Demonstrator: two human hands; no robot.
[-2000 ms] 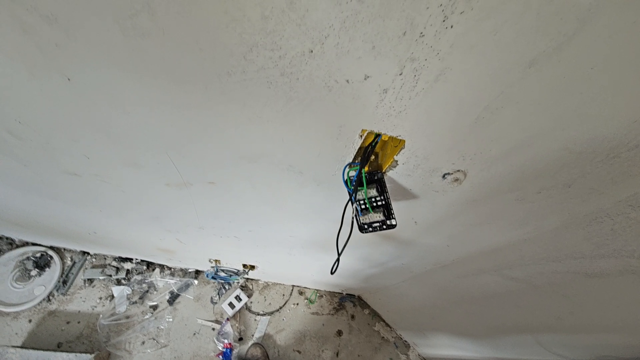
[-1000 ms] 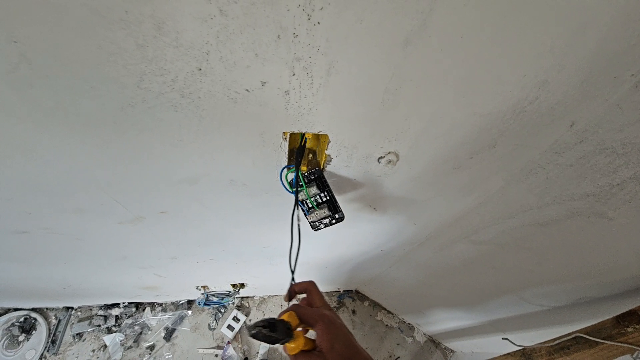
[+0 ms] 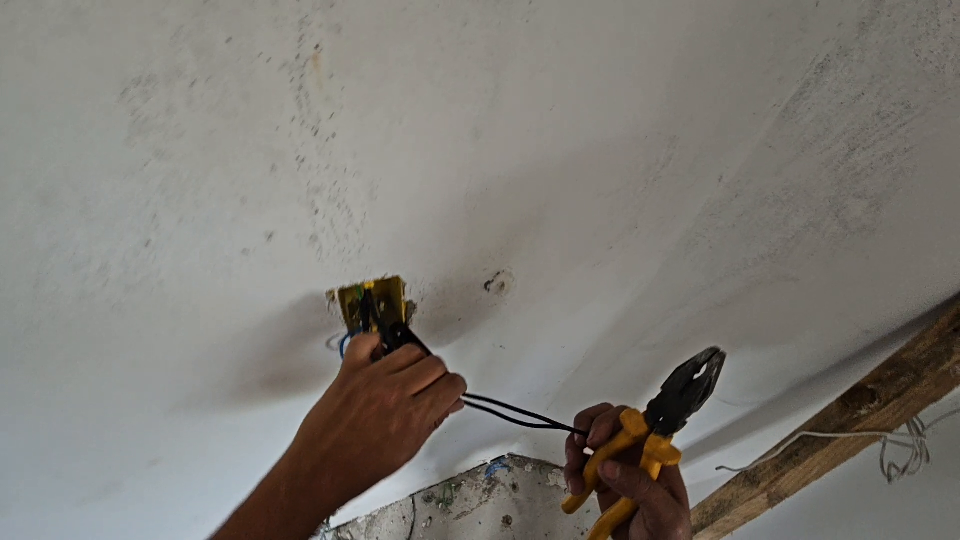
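My left hand grips a black socket module frame, mostly hidden behind its fingers, just below a yellow wall box recessed in the white wall. Black wires and a blue wire come out of the box. A pair of black wires runs from behind my left hand to the fingertips of my right hand, which pinch their end. The same hand also holds combination pliers with yellow handles, jaws pointing up and to the right.
A wooden beam crosses the lower right, with a thin white cable lying over it and a loose coil hanging. A small damaged patch marks the wall right of the box. Rough, debris-spotted floor shows at the bottom.
My left hand has come into view and taken hold of the module frame. My right hand, with the pliers, has moved right, and the black wires now stretch sideways to it.
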